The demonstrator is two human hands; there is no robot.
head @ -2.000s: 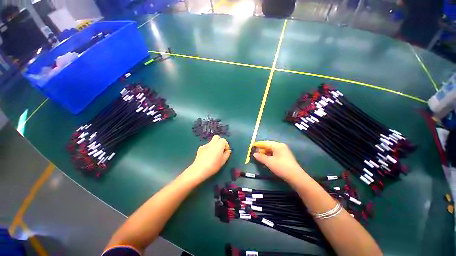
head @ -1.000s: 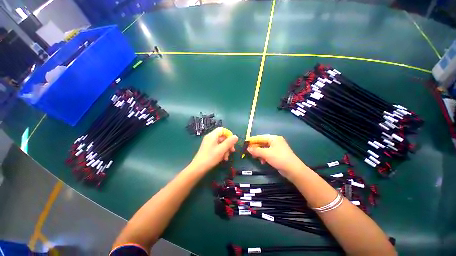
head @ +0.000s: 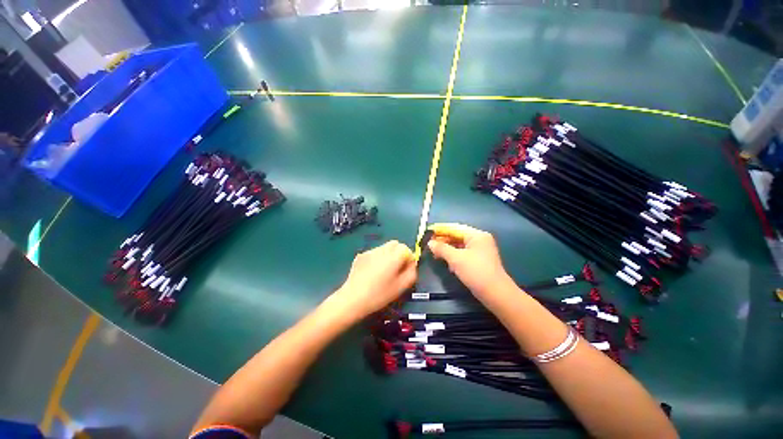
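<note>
My left hand (head: pixel 384 273), with curled fingers, is above the left end of the near harness pile (head: pixel 489 343); whether it holds anything is hidden. My right hand (head: pixel 465 255), yellow cover on a finger, pinches a small dark part (head: pixel 427 237) just right of the left hand. The near pile's black cables have red and black ends and white labels, and lie partly under my right forearm. The small dark clips (head: pixel 345 214) lie in a heap beyond my left hand, with a loose one (head: pixel 372 237) between heap and hand.
The left harness pile (head: pixel 193 231) lies slanted beside the blue bin (head: pixel 129 141). The right harness pile (head: pixel 592 197) is slanted at the right. A single cable (head: pixel 506 424) lies at the near edge. A white box (head: pixel 760 107) stands at the right edge of the green table.
My left hand has moved a little nearer to my body and right. My right hand has shifted slightly right, keeping its pinch. A loose clip now shows below the heap.
</note>
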